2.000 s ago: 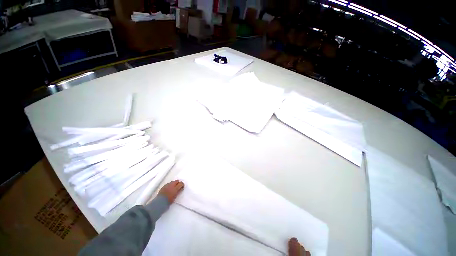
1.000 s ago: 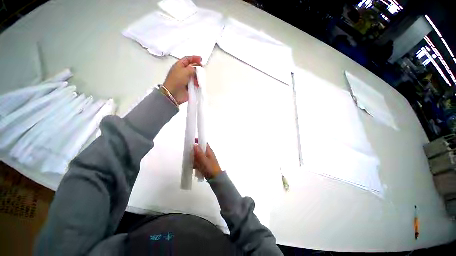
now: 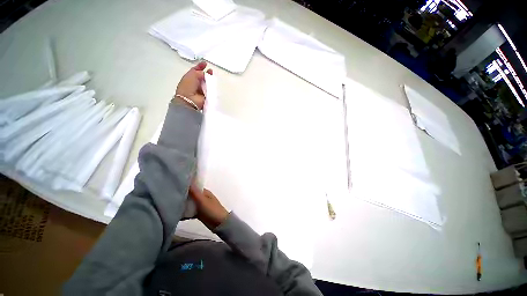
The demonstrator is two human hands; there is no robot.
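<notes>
My left hand grips the far end of a folded white paper strip, held above the table in front of me. My right hand grips the strip's near end. Part of the strip is hidden behind my left forearm. White paper sheets lie flat below and to the right of my hands. Several finished folded paper strips lie fanned at the table's left.
More white sheets lie at the far side, far middle and right. A small pale tool lies right of the sheets. An orange-handled tool lies near the right edge. A cardboard carton stands beside the table's left.
Both hands and the held strip have moved left. The strip, which showed as two layers with a gap, now shows as one narrow length, turned edgewise and partly behind my left arm.
</notes>
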